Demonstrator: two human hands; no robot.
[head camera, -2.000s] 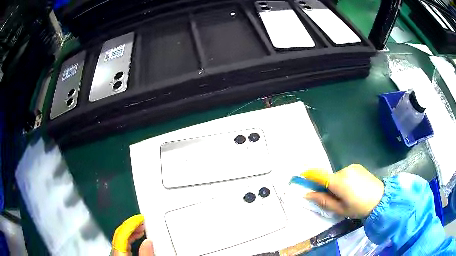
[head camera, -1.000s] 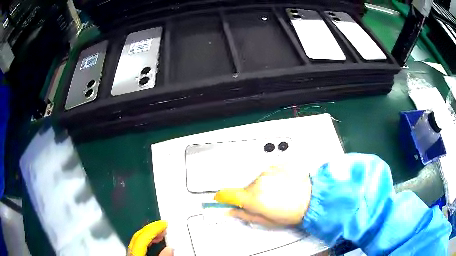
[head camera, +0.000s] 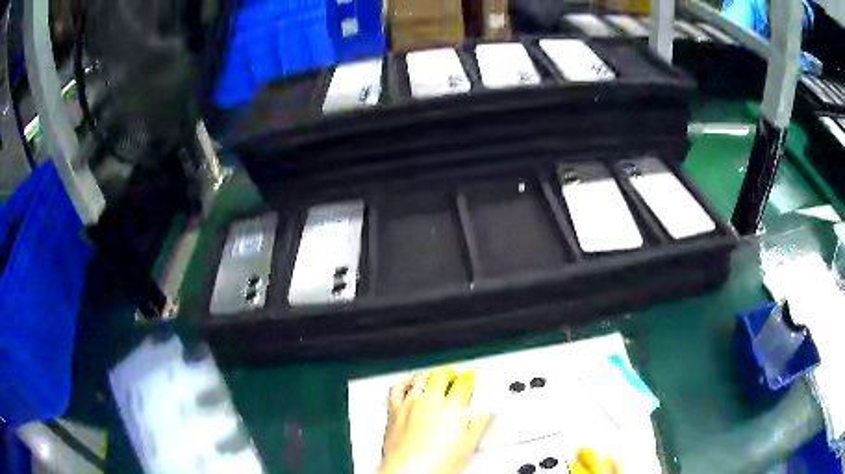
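Observation:
A white pad (head camera: 366, 400) lies at the bottom centre with two phone back covers on it. The upper cover (head camera: 523, 421) shows two dark camera holes; its left part is under my left hand (head camera: 434, 424). My left hand lies palm down with yellow-orange finger cots and its thumb apart, holding nothing visible. The lower cover (head camera: 505, 463) is mostly cut off by the bottom edge. Of my right hand (head camera: 593, 462) only yellow-orange fingertips show, beside the lower cover's camera holes. The scraper (head camera: 634, 380), white with a blue-teal edge, lies at the pad's upper right corner, out of both hands.
Behind the pad is a black foam tray (head camera: 463, 294) with four covers; another tray stack (head camera: 463, 125) with covers stands behind. A film sheet stack (head camera: 190, 417) lies left, a small blue bin (head camera: 778, 356) right, a large blue crate (head camera: 37, 296) far left.
The view has tilted up. My right hand has let go of the scraper and moved to the bottom edge. My left hand has moved from the pad's left edge onto the upper cover.

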